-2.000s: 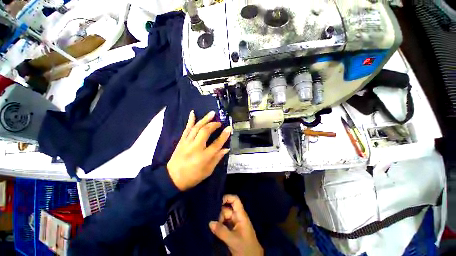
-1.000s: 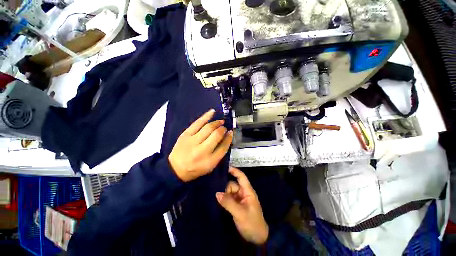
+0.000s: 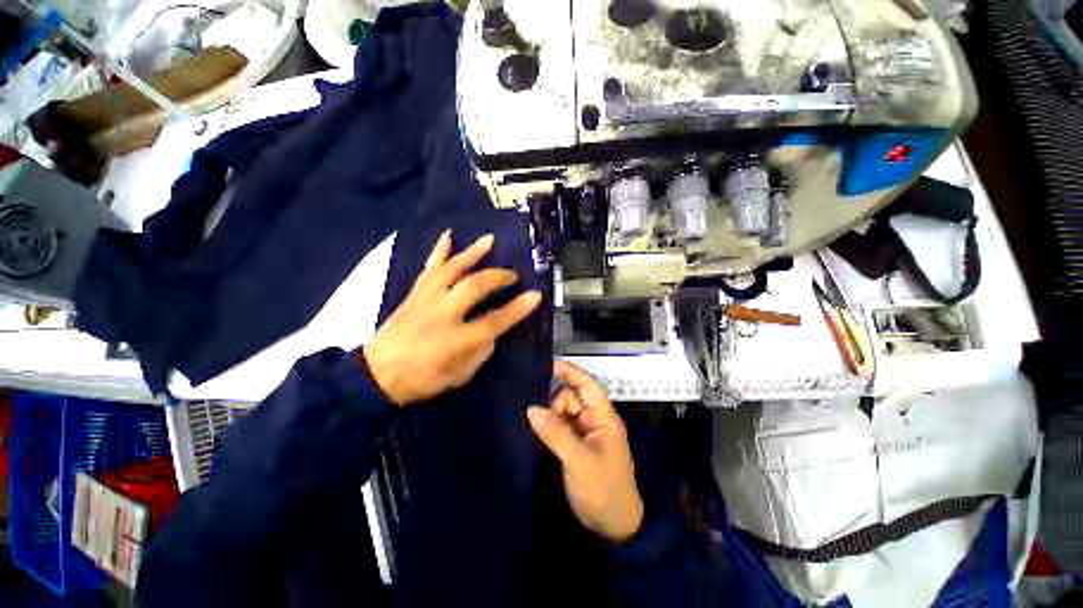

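The navy garment [image 3: 309, 226] lies over the white table and hangs down over its front edge, with its right edge at the needle area [image 3: 544, 244] of the overlock machine [image 3: 736, 83]. My left hand [image 3: 445, 323] lies flat on the garment, palm down with fingers spread, left of the needle area. My right hand [image 3: 590, 451] is lower, at the table's front edge, with the garment's edge at its thumb and bent fingers. The fabric between those fingertips is mostly hidden.
Grey tension dials [image 3: 689, 204] sit on the machine front. Right of the cover plate [image 3: 612, 327] lie an orange-handled tool [image 3: 762, 315], thread snips [image 3: 841, 329] and a black strap [image 3: 950, 255]. A grey motor end [image 3: 42, 232] stands left. A blue crate [image 3: 42, 475] and white sack [image 3: 879, 475] are below.
My left hand has shifted left on the garment and its fingers are more spread. My right hand has moved up along the garment's edge. The whole view has shifted slightly.
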